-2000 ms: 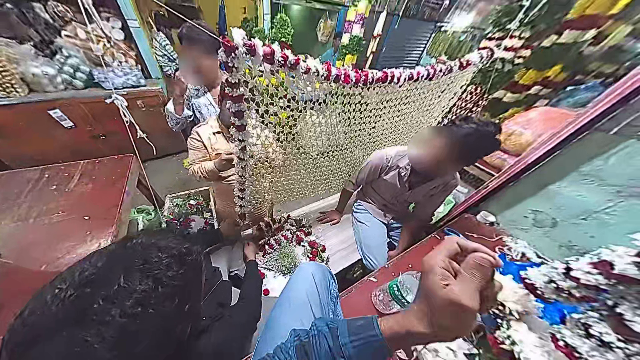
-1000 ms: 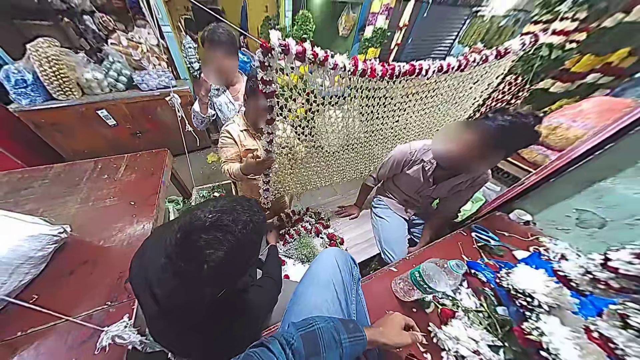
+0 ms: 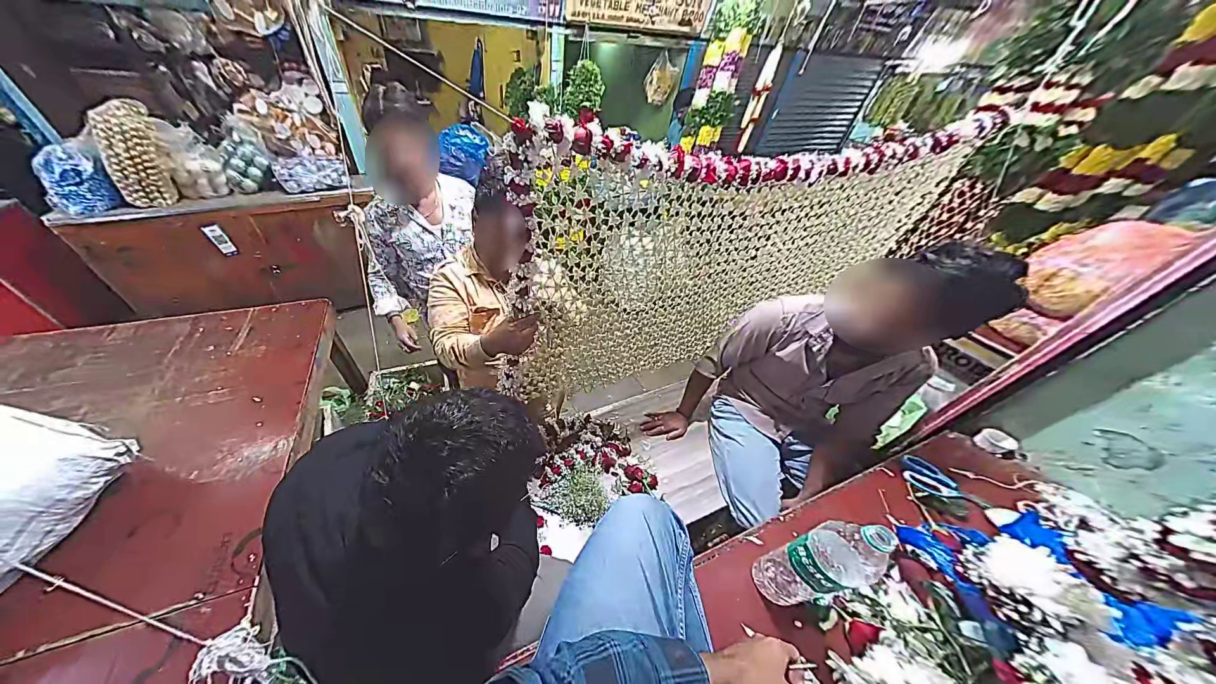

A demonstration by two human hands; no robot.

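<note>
My left hand [image 3: 755,659], below a blue checked sleeve [image 3: 608,659], is at the bottom edge by the red table [image 3: 736,579]. Its fingers are bent and partly cut off; a small pale bit shows beside them, but whether they hold it is unclear. My right hand is out of view. Just above my left hand lies a clear plastic bottle [image 3: 822,562] with a green label. To the right are white flowers [image 3: 1021,575], a red rose [image 3: 863,635] and blue plastic [image 3: 1145,622]. Blue-handled scissors [image 3: 931,478] lie farther back.
A person in black [image 3: 399,532] bends close on the left, beside another red table [image 3: 161,380]. A person in a grey-brown shirt [image 3: 779,351] sits ahead. Two people stand behind a hanging flower net [image 3: 684,275]. Red and white flowers [image 3: 594,475] lie low in the middle.
My left hand has come down from its raised place over the table to the bottom edge. The view has shifted, and the left table with a white sack has come into sight.
</note>
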